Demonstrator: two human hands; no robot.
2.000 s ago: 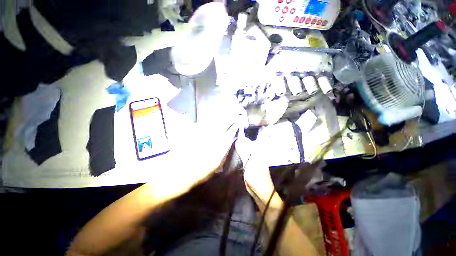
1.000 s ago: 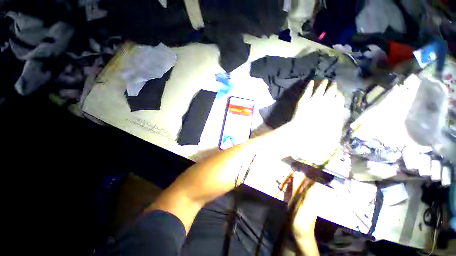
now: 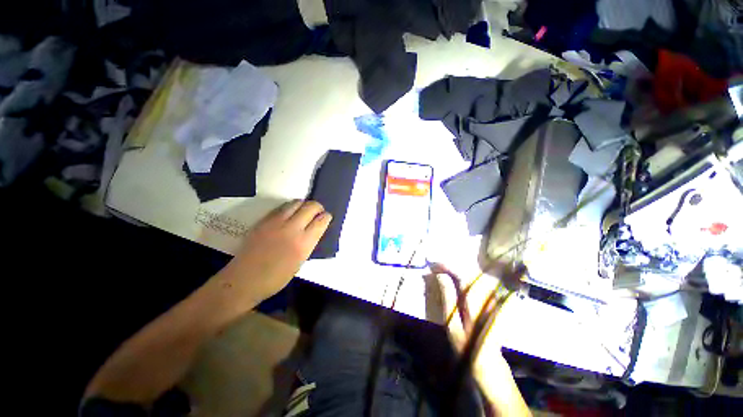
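Observation:
My left hand [image 3: 281, 240] is over the left edge of a dark cut piece [image 3: 337, 195], fingertips close together on it; the piece lies flat, and whether the fingers grip it is hidden. A smartphone [image 3: 404, 213] with a lit screen lies just right of it. My right hand [image 3: 481, 313] is at the table's front edge, washed out by glare and crossed by blurred cords; its fingers and any hold are unclear. A narrow dark piece [image 3: 550, 298] lies beyond it, by the sewing machine's glare-lit part [image 3: 562, 248].
Stacked grey cut pieces [image 3: 497, 102] lie beyond the phone, beside a long rounded grey form [image 3: 534, 175]. A blue scrap [image 3: 372, 137] is above the phone. Crumpled white fabric [image 3: 232, 102] overlaps a dark piece [image 3: 236, 167] at left. Dark fabric [image 3: 383, 69] hangs over the table's back.
My left hand has moved left from the bright machine area to the dark cut piece, uncovering the grey form and stacked pieces. My right hand stays near the front edge. The view has shifted slightly.

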